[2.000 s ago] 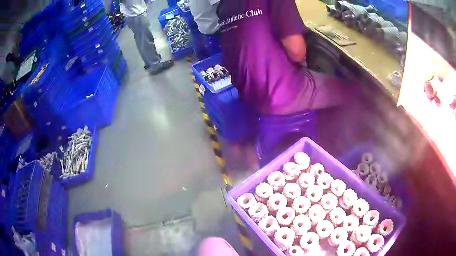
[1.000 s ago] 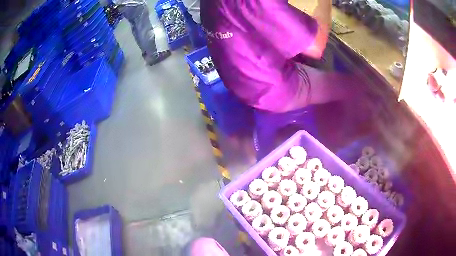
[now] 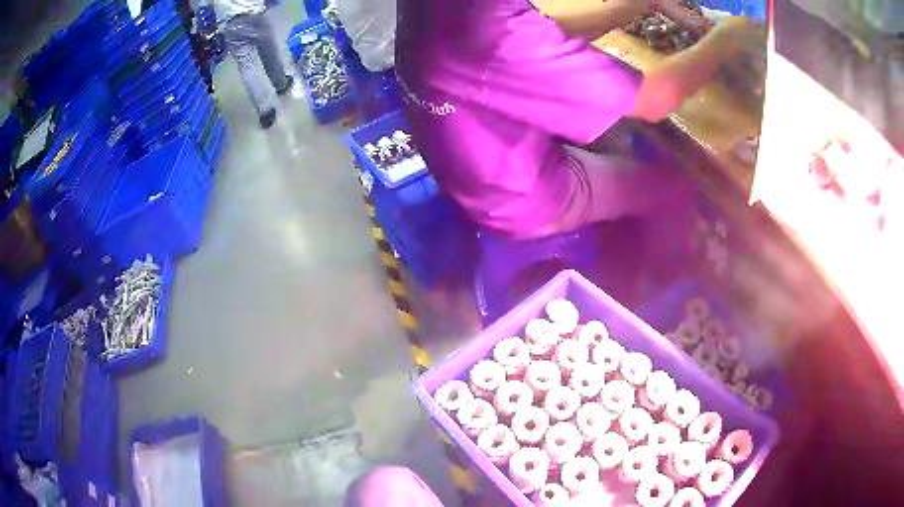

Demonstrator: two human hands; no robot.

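Note:
A purple-blue crate [image 3: 745,477] stands tilted in view at the bottom right. It holds rows of upright ring-ended cylindrical parts [image 3: 592,417] in white, toothed-looking foam-net sleeves. Its lower corner is cut off by the picture's edge. A gap among the parts shows near its lower side. Neither my left hand nor my right hand can be made out. Reddish shapes [image 3: 833,163] show on the glaring white panel [image 3: 808,109] at the right; the glare hides what they are. A pink rounded shape at the bottom edge looks like my knee [image 3: 395,491].
A seated co-worker [image 3: 515,119] works at the bench [image 3: 729,99] ahead. More ring-ended parts [image 3: 709,342] lie behind the crate. Blue crates [image 3: 149,213] stack up on the left, one with slender metal parts [image 3: 131,309]. Yellow-black tape [image 3: 394,287] crosses the floor. Another person [image 3: 248,50] stands beyond.
The view has shifted, so the crate sits further left. The co-worker's arms now reach forward over the bench. The far person's legs have changed position. The crate's parts look unchanged.

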